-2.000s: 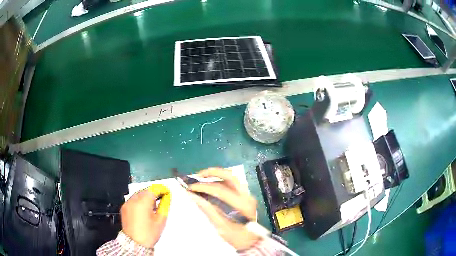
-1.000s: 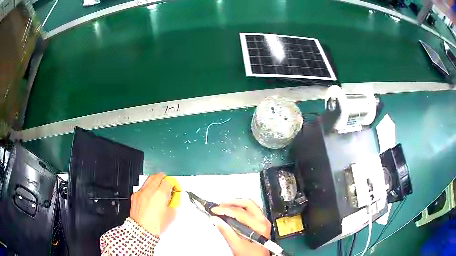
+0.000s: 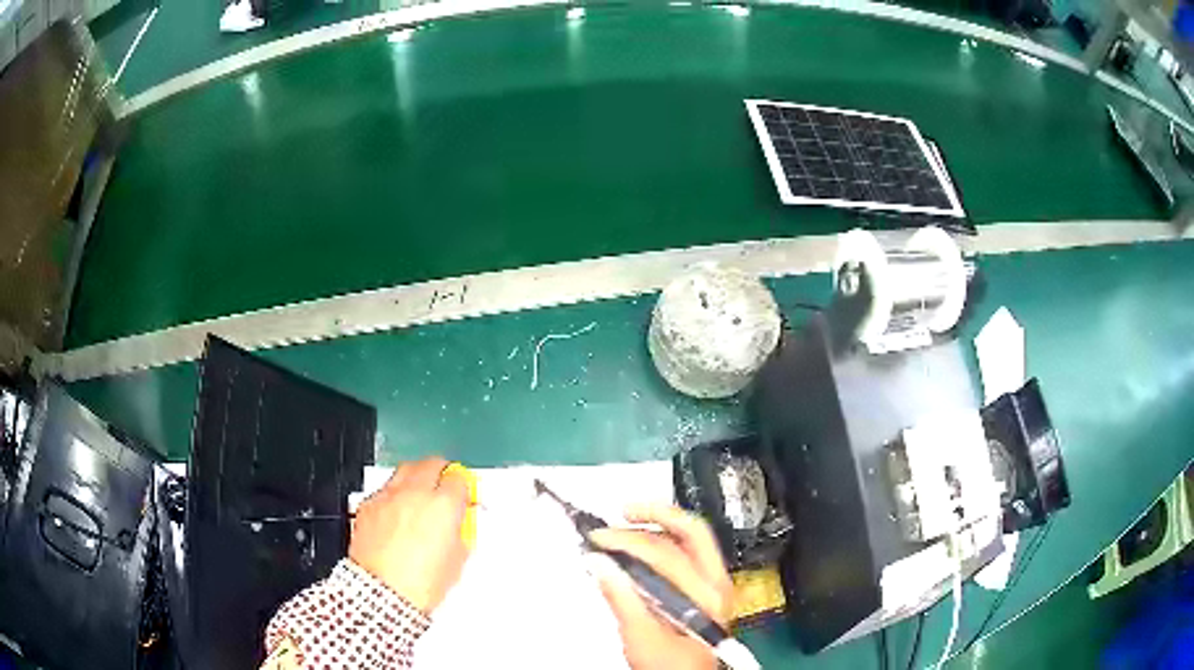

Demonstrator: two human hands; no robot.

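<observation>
My right hand (image 3: 670, 576) holds a dark soldering iron (image 3: 642, 572), its tip pointing up and left over the white sheet (image 3: 524, 602). My left hand (image 3: 416, 524), with a yellow finger cot (image 3: 464, 503) on a fingertip, lies at the sheet's left part beside a black panel back (image 3: 269, 504). Its fingers are bent; whether it holds anything is hidden. The sheet is overexposed, so small parts on it cannot be made out.
A black housing (image 3: 79, 524) lies far left. A round speckled tub (image 3: 714, 330) stands beyond the iron stand (image 3: 736, 497), sponge (image 3: 757, 596) and dark station (image 3: 838, 484) with its solder spool (image 3: 904, 285). A solar panel (image 3: 858, 160) lies on the green conveyor (image 3: 458, 170).
The solar panel on the conveyor has moved right. The black panel back at left shows more upright than at first. My right hand and iron have moved a little right, away from my left hand.
</observation>
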